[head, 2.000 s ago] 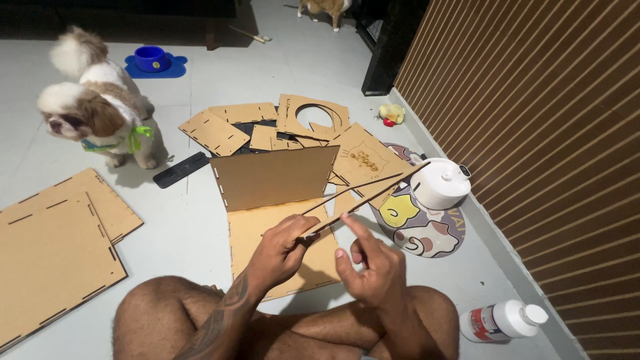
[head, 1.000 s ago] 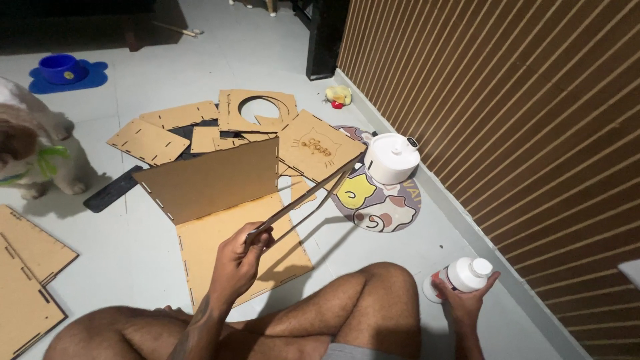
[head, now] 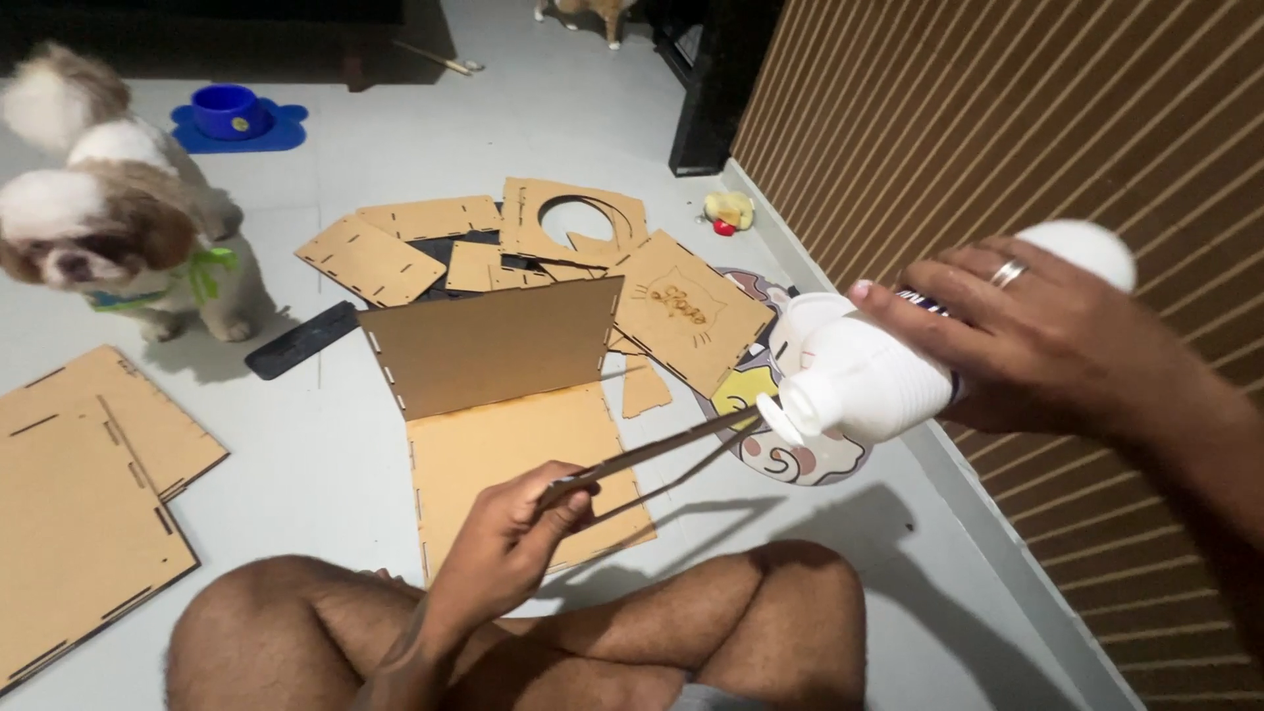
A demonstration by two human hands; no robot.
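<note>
My left hand [head: 518,538] grips one end of a thin, slotted wooden panel [head: 652,454], seen nearly edge-on and pointing up to the right. My right hand [head: 1037,331] holds a white plastic bottle [head: 884,380] tilted down, its flip cap open and its mouth at the panel's far end. Whether anything flows from it, I cannot tell. Beyond my left hand, an upright fiberboard panel [head: 494,346] stands at the back edge of a flat fiberboard panel [head: 513,454] on the floor.
Cut fiberboard pieces [head: 370,259] lie behind the upright panel, beside a dark remote-like object [head: 301,341]. Larger panels [head: 79,513] are at left, near a dog [head: 109,207]. A blue bowl [head: 225,111], a plush toy [head: 729,209], a round cat-print mat [head: 800,456] and a slatted wall [head: 987,148] surround the area.
My right hand, which had nothing in it two seconds ago, took hold of the bottle on the floor at right and has raised and tipped it beside the panel. My left hand still holds the panel.
</note>
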